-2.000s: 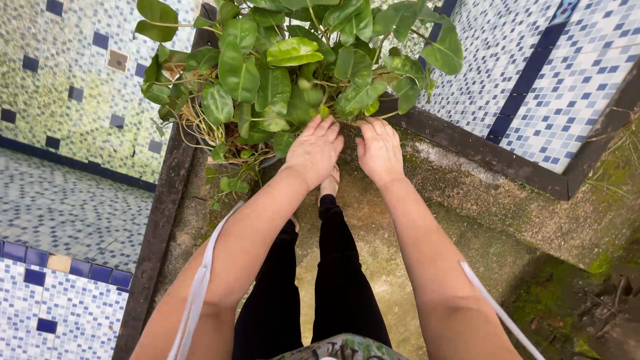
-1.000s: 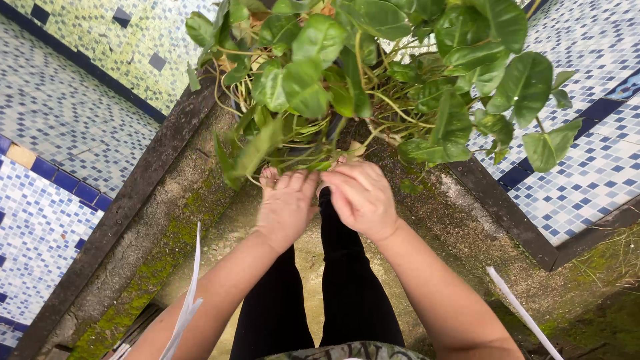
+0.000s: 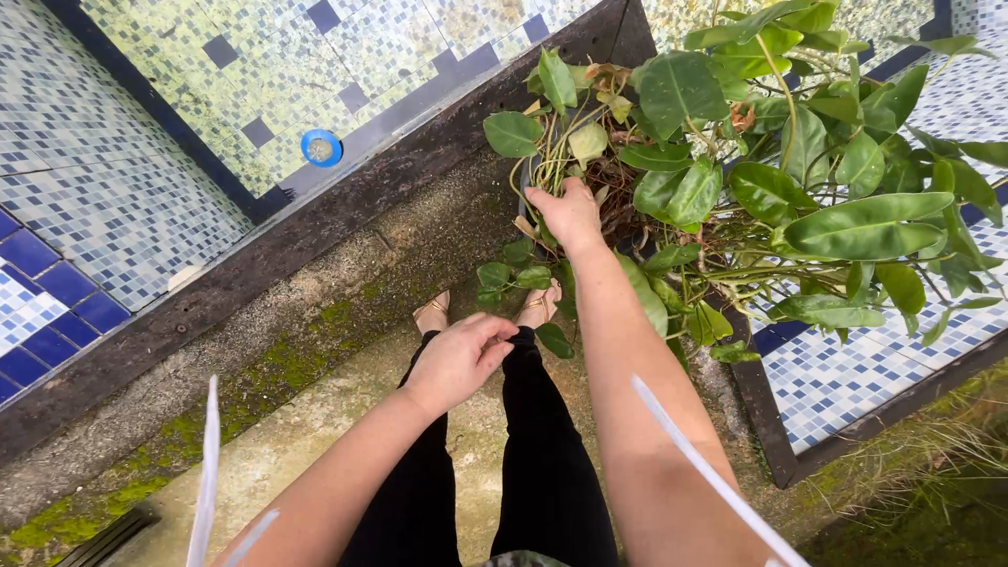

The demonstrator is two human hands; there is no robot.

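A leafy green potted plant (image 3: 693, 181) spreads over the upper right, its dark pot (image 3: 528, 185) showing only in part beneath the stems. My right hand (image 3: 571, 213) reaches into the pale stems at the plant's left side, close to the pot rim; its fingertips are partly hidden among them, so a grip cannot be made out. Lower and to the left, my left hand (image 3: 465, 354) hangs above my legs with its fingers loosely curled and nothing visible in them. Small leaves (image 3: 512, 279) trail down from the pot near my feet.
Dark border beams (image 3: 260, 236) edge tiled surfaces (image 3: 102, 150) on the left and the right (image 3: 858, 386). A round blue-rimmed object (image 3: 321, 148) lies on the upper tiles. Mossy concrete (image 3: 276, 370) runs beside my sandalled feet. Grass (image 3: 937, 465) grows at the lower right.
My hands were close together at the plant's near edge; now they are apart, the right among the stems and the left drawn back from the foliage. The view has turned and shifted.
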